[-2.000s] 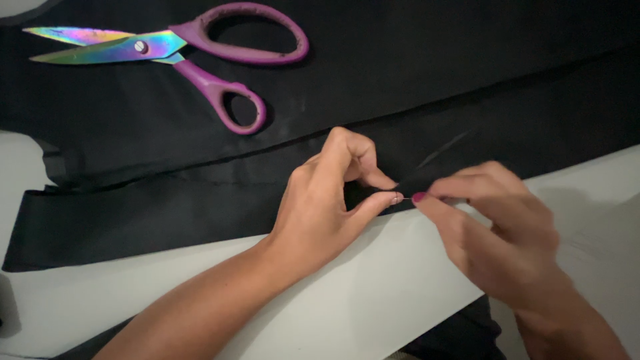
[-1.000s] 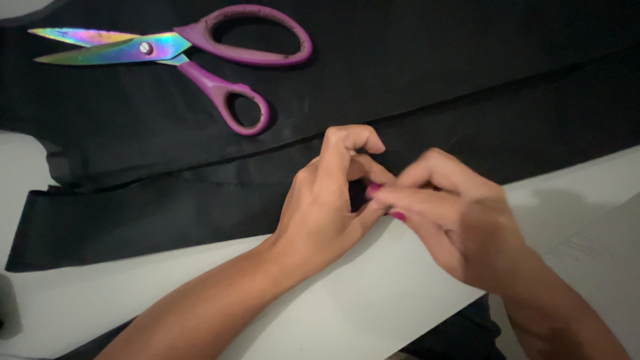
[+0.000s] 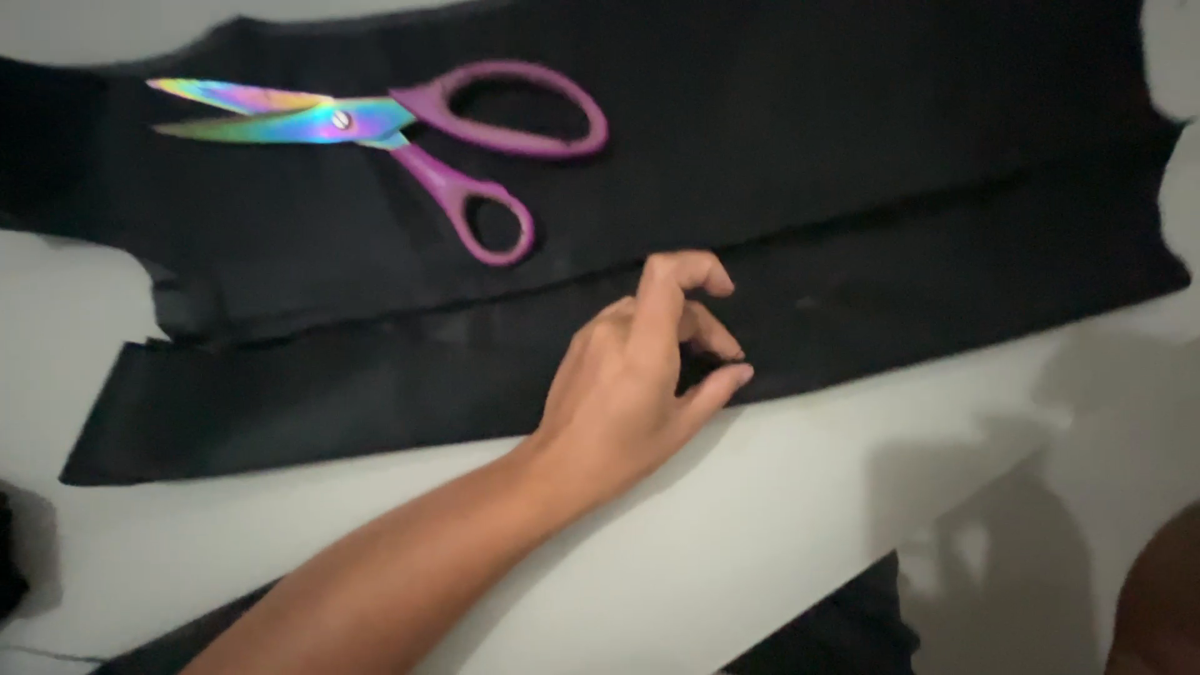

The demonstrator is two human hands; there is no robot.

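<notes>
A long piece of black fabric (image 3: 900, 272) lies spread out, with a fold or seam line running lengthwise along it. Near its lower edge my left hand (image 3: 647, 366) rests on the cloth, thumb and fingertips close together, with a bit of the dark fabric apparently pinched between them. My right hand is out of view; only a dim patch of skin, seemingly of the right arm, shows at the lower right edge. Scissors (image 3: 375, 122) with rainbow-coloured blades and purple handles lie on the fabric, up and left of my left hand, their blades slightly apart.
The white tabletop (image 3: 806, 469) shows below the fabric, with shadows on its right part. More dark cloth (image 3: 834, 628) is at the bottom edge. A dark object (image 3: 11, 558) sits at the far left, with a thin thread-like line (image 3: 56, 653) below it.
My right hand, which was working at the fingertips of my left hand, has moved away and left the view. My left hand stays at the fabric's edge. The view has shifted somewhat.
</notes>
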